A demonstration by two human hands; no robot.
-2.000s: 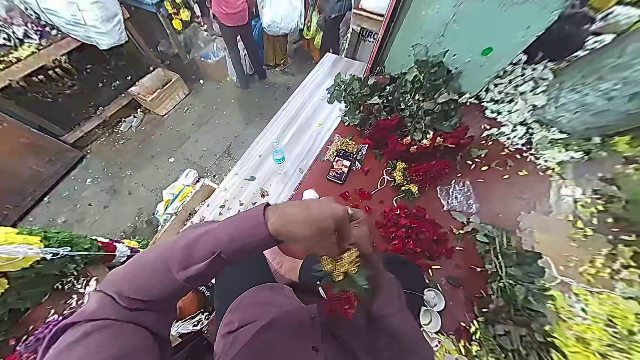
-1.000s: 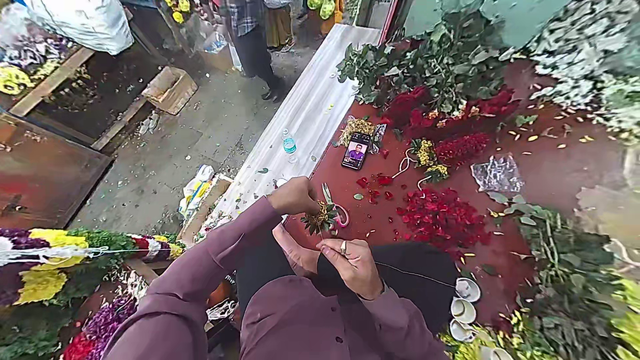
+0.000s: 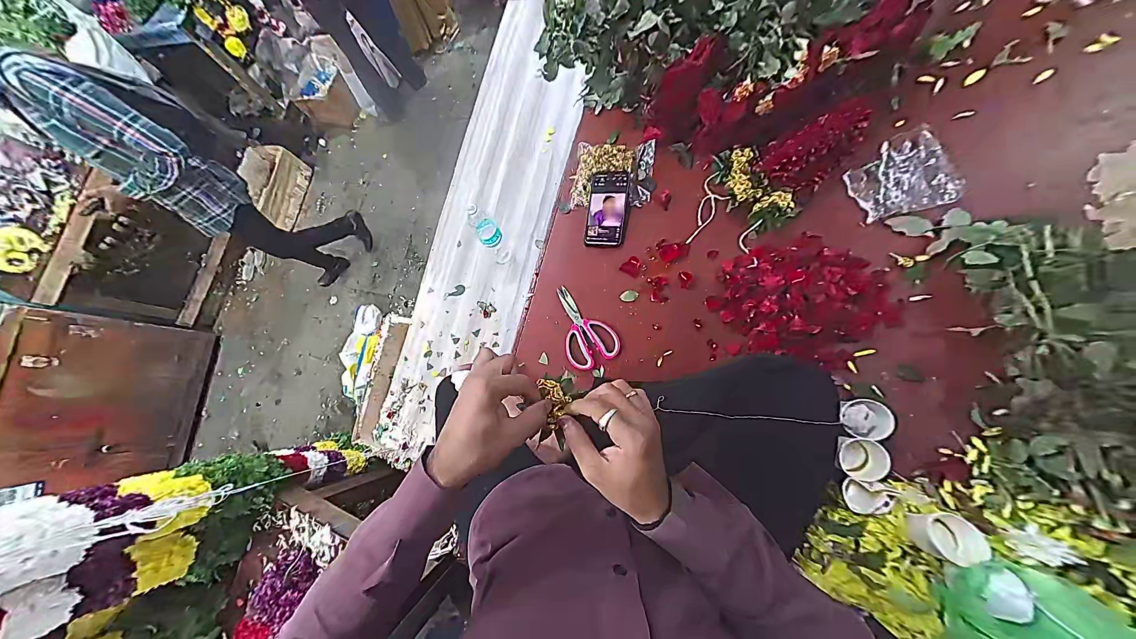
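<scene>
My left hand (image 3: 488,417) and my right hand (image 3: 621,444) meet over my lap, their fingertips pinching a small bunch of golden-yellow flowers with green leaves (image 3: 555,397) between them. A ring shows on my right hand. From near that hand a white thread (image 3: 754,414) runs right across my dark trousers towards white cups (image 3: 865,419). Scissors with pink handles (image 3: 586,333) lie just beyond my hands on the red surface, blades pointing away. Past them are a smartphone (image 3: 607,209) with a lit screen and a heap of red petals (image 3: 803,297).
Left of the red surface (image 3: 568,266) runs a white cloth strip (image 3: 461,266) bearing a plastic bottle (image 3: 485,228). Leafy stems (image 3: 674,44) and a crumpled clear plastic sheet (image 3: 905,173) lie beyond. Garlands (image 3: 169,524) hang at lower left. A person in a plaid shirt (image 3: 115,133) is on the walkway.
The scissors, by my left hand a second ago, now lie apart from both hands. My hands have come together at the flowers. The person in plaid has moved left along the walkway.
</scene>
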